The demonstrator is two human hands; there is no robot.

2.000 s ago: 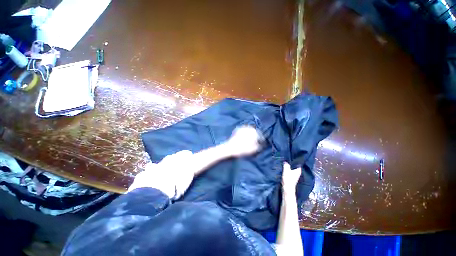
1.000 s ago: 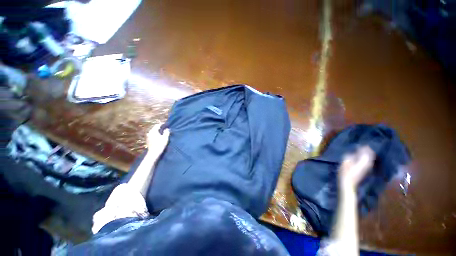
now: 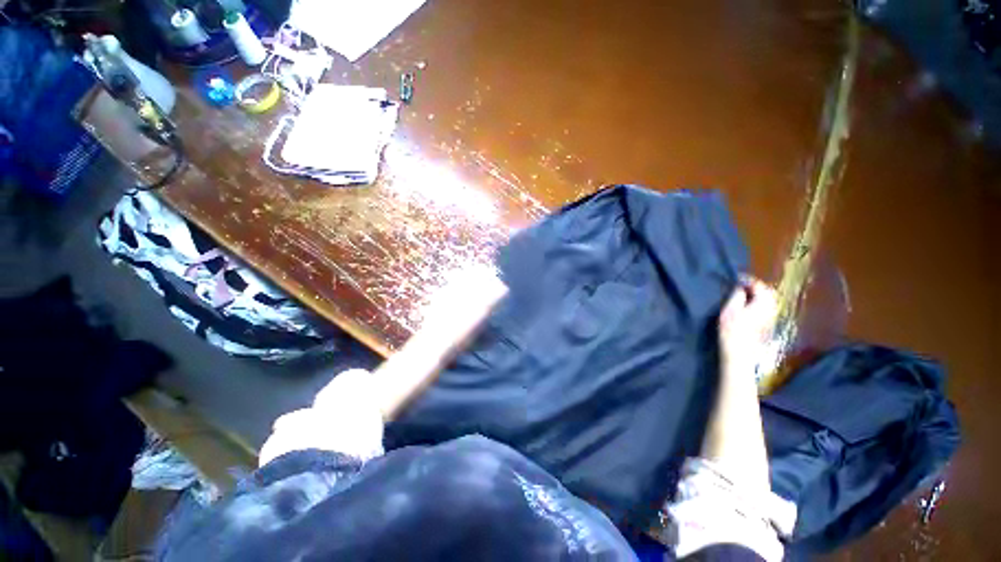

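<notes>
A dark grey-blue jacket (image 3: 593,318) lies on the table in front of me, its lower part reaching my body. My left hand (image 3: 474,294) is at the jacket's left edge; its fingers are washed out by glare, so I cannot tell its grip. My right hand (image 3: 749,313) holds the jacket's upper right edge with bent fingers. A second dark jacket (image 3: 856,428) lies bunched to the right, beside my right forearm.
The glossy brown table (image 3: 571,88) has a yellowish seam (image 3: 818,198). White papers (image 3: 335,132), a yellow tape roll (image 3: 258,94), thread cones (image 3: 244,40) and a bottle (image 3: 137,75) stand upper left. A black-and-white patterned bundle (image 3: 209,291) is below the table edge.
The bunched jacket has been moved off to the right, and another jacket now lies before me. My right hand has left the bunched one and gone to this jacket's right edge. The view has turned left.
</notes>
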